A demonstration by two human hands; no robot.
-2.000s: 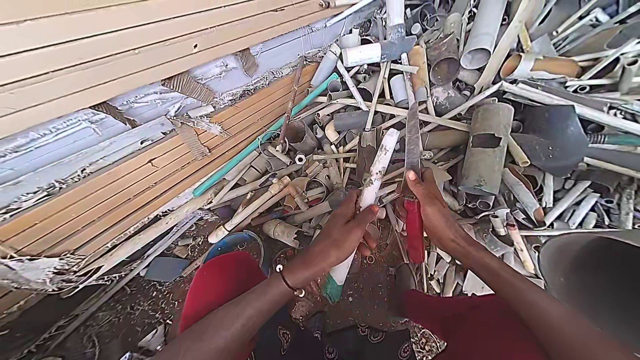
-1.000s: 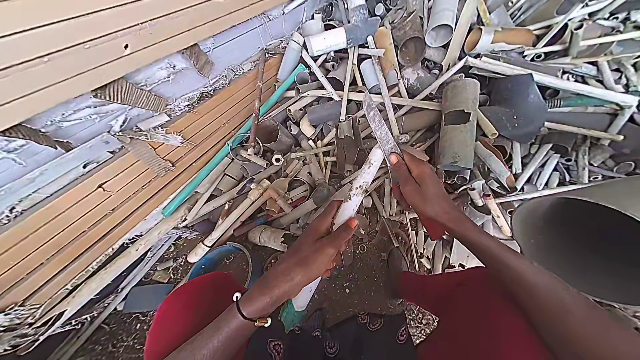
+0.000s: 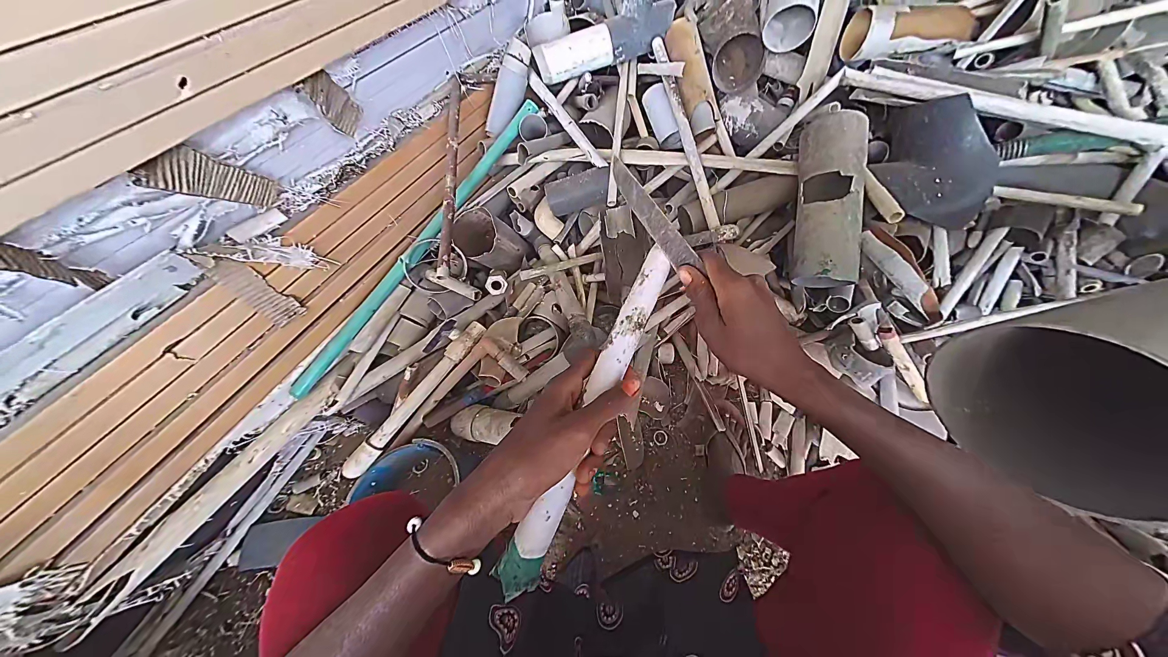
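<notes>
My left hand (image 3: pixel 561 438) is closed around the middle of a dirt-stained white plastic pipe (image 3: pixel 625 333), which slants from lower left to upper right. Green material covers the pipe's lower end. In my right hand (image 3: pixel 739 315) is a knife, gripped low; its long, worn metal blade (image 3: pixel 652 214) points up and left. The lower part of the blade lies at or just above the pipe's upper end; whether they touch, I cannot tell. My fingers hide the knife's handle.
Cut pipes and fittings lie heaped ahead, among them a broken grey pipe (image 3: pixel 830 201). A large grey pipe (image 3: pixel 1058 411) opens at the right. Tan slatted panels (image 3: pixel 365 255) and a green pipe (image 3: pixel 411 260) run along the left. A blue round object (image 3: pixel 406 467) sits by my left knee.
The blade has tilted from nearly upright to a slant toward the upper left. My right hand has come closer to the pipe's upper end. My left hand still holds the pipe.
</notes>
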